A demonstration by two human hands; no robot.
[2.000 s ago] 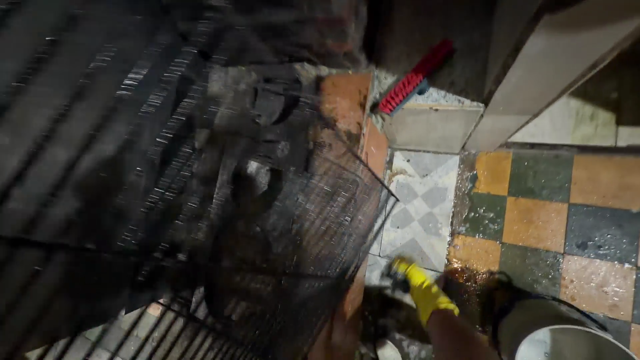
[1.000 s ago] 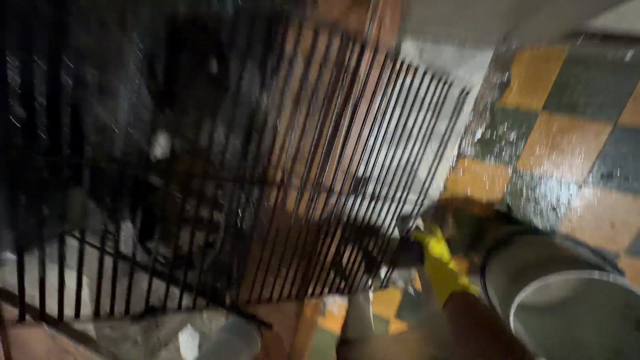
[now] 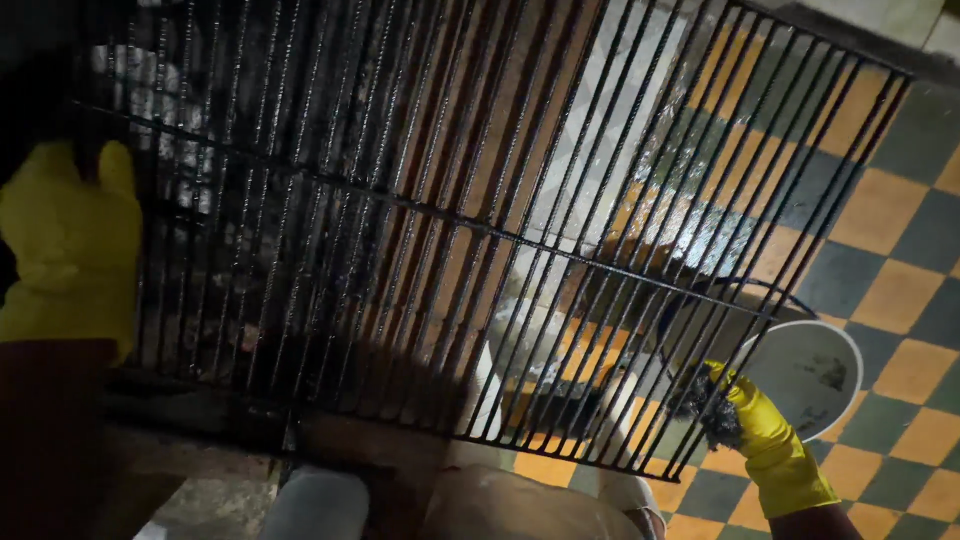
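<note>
A large black metal grill grate (image 3: 465,221), wet and shiny, spans most of the head view at a slant. At the far left my left hand (image 3: 71,240), in a yellow rubber glove, is at the grate's dark left end; its fingertips are lost in shadow, so its grip cannot be made out. My right hand (image 3: 769,439), gloved in yellow too, is at the lower right edge of the grate and holds a dark, wet scouring pad (image 3: 709,409) against or close beside the bars.
A light bucket (image 3: 806,375) with dark residue inside stands on the orange and green checkered tile floor (image 3: 889,285) at right. Below the grate are a brick-coloured ledge (image 3: 442,270) and, at the bottom, a whitish rounded object (image 3: 319,502). My legs show at bottom centre.
The grate now lies across the middle of the view, reaching farther right over the floor. My left hand has come into view at the left. The view itself has shifted.
</note>
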